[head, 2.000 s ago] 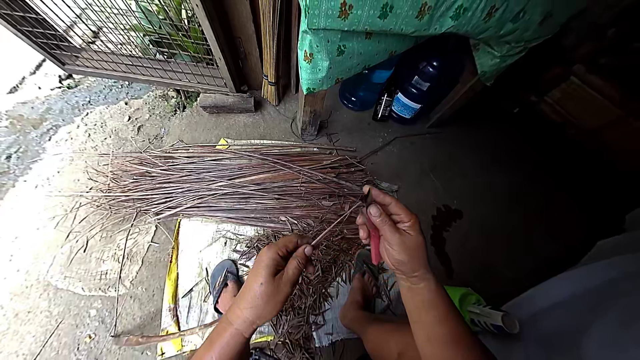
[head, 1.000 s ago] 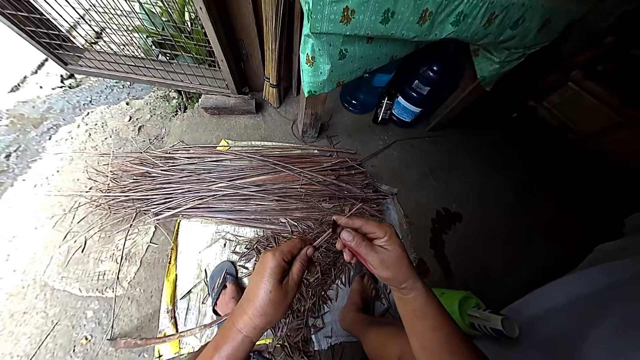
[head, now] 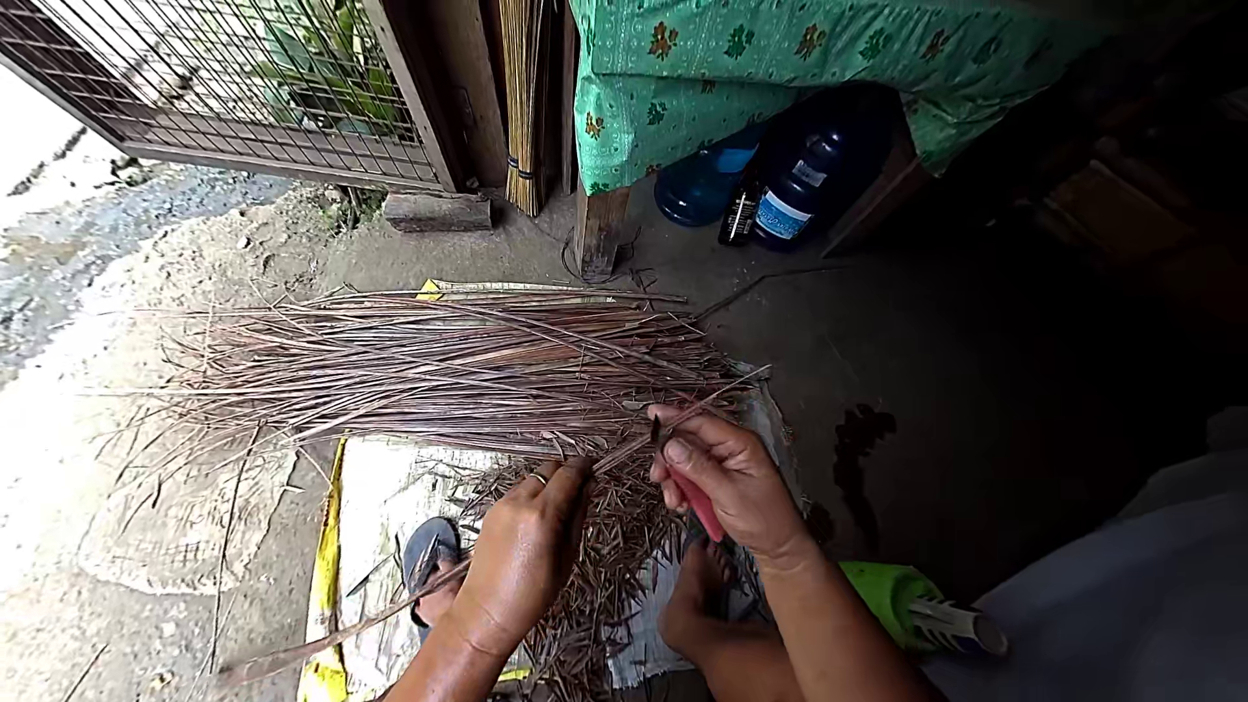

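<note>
A long brown dried leaf strip runs from the lower left through my left hand, whose fingers are closed on it; its thin end rises toward the upper right past my other hand. My right hand holds a red-handled cutting tool, its short dark blade up against the strip; the exact tool type cannot be told. Beyond both hands lies a wide pile of long dried leaf strips or midribs. Short brown scraps are heaped below my hands, between my feet.
A white sack with a yellow edge lies under the scraps and one slippered foot. At the right is a green object. Farther off stand a cloth-draped table, blue bottles, a stick bundle, a wood block and a mesh gate.
The red handle, largely hidden in my right hand one second ago, now shows below the palm. The strip's end now sticks out beyond my right hand.
</note>
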